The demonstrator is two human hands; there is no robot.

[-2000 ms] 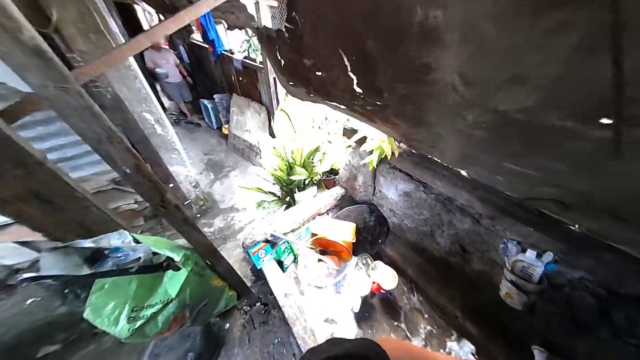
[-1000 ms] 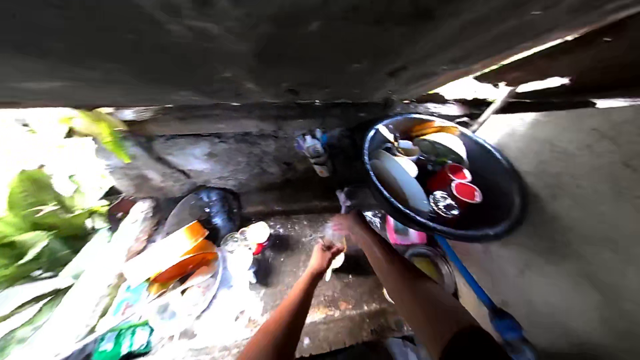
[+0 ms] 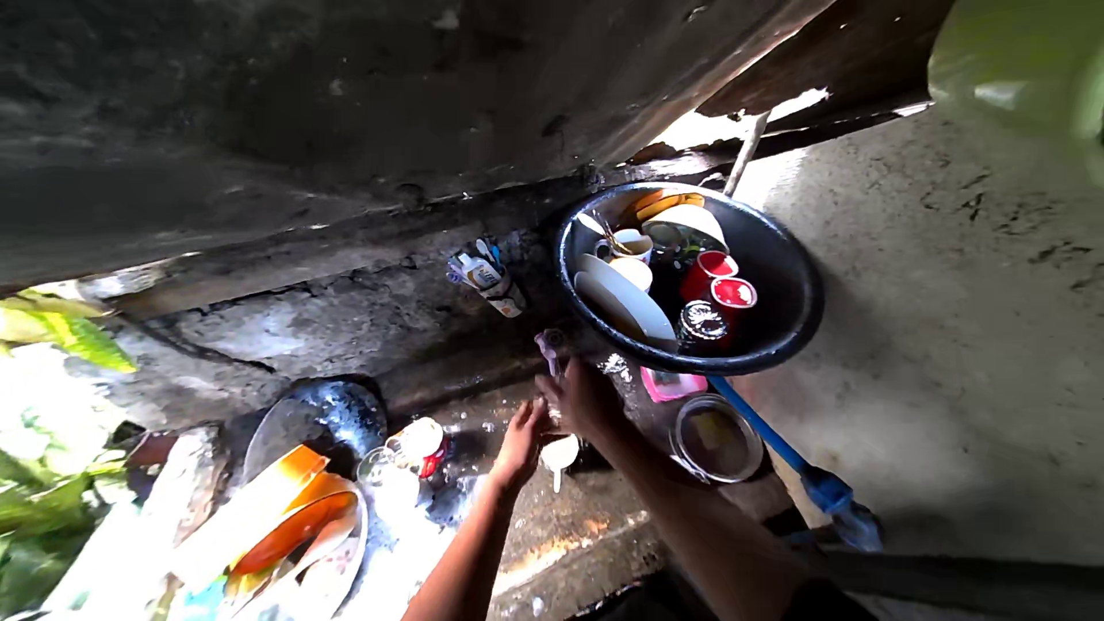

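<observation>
Close together under a pale tap (image 3: 549, 352), my left hand (image 3: 522, 435) and my right hand (image 3: 580, 401) meet around something small that their fingers mostly hide. What either one grips cannot be made out. Just below them lies a small white strainer or scoop (image 3: 560, 453). Up and to the right, a large black basin (image 3: 789, 315) holds white plates (image 3: 628, 297), red cups (image 3: 733, 293), a clear glass (image 3: 703, 323), a white mug and bowls. A pink container (image 3: 671, 384) and a round clear tub (image 3: 716, 438) sit below the basin.
To the left, cups (image 3: 421, 438) and a metal basin (image 3: 362, 535) with orange dishware (image 3: 297, 526) stand beside a dark pan lid (image 3: 323, 423). A cup of toothbrushes and tubes (image 3: 500, 293) is by the wall. A blue pipe (image 3: 768, 423) runs past the tub.
The view has swung far round from the plants and doorway to the black basin. Both hands, out of sight at first, came into view a second ago and remain close together near the tap.
</observation>
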